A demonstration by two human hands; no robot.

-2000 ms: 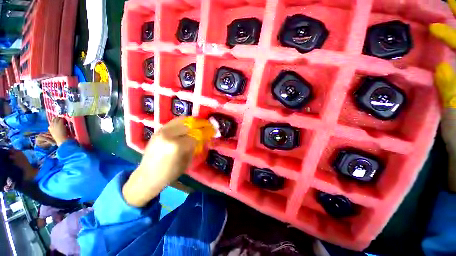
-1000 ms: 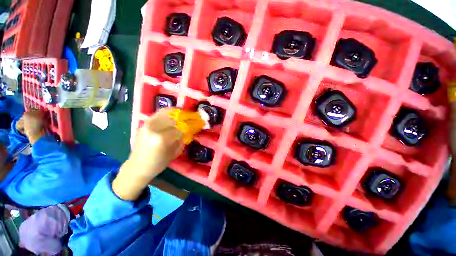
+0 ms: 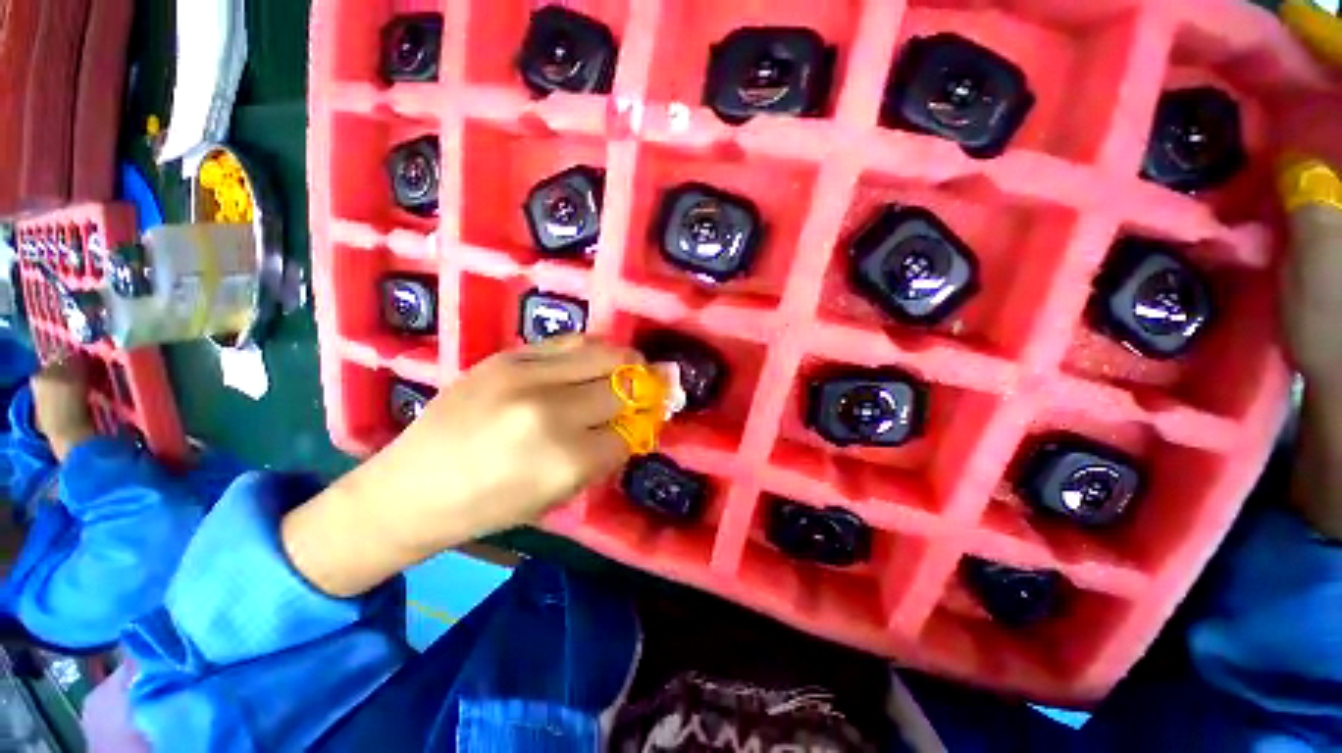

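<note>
A pink-red foam tray (image 3: 626, 280) fills the middle and right of the view. Its square pockets hold black lens units, such as one at the centre (image 3: 913, 265). My left hand (image 3: 515, 430), with yellow finger cots, pinches a small white wipe pad (image 3: 674, 390). The pad is against the left side of a lens unit (image 3: 695, 374) in the third row, partly covered by the fingers. My right hand (image 3: 1310, 177) is cut off by the right edge. Its yellow-tipped fingers are spread on the tray's far right edge.
Left of the tray lie a metal dish (image 3: 265, 236) with yellow finger cots (image 3: 224, 188), clear bottles (image 3: 192, 280), a white square (image 3: 245, 371) and white strips (image 3: 203, 74). Further left are stacked red trays (image 3: 59, 88) and another worker's blue sleeve (image 3: 111, 544).
Since one second ago my left hand has moved one pocket to the right, from the second to the third unit of that row. The tray sits further left in view.
</note>
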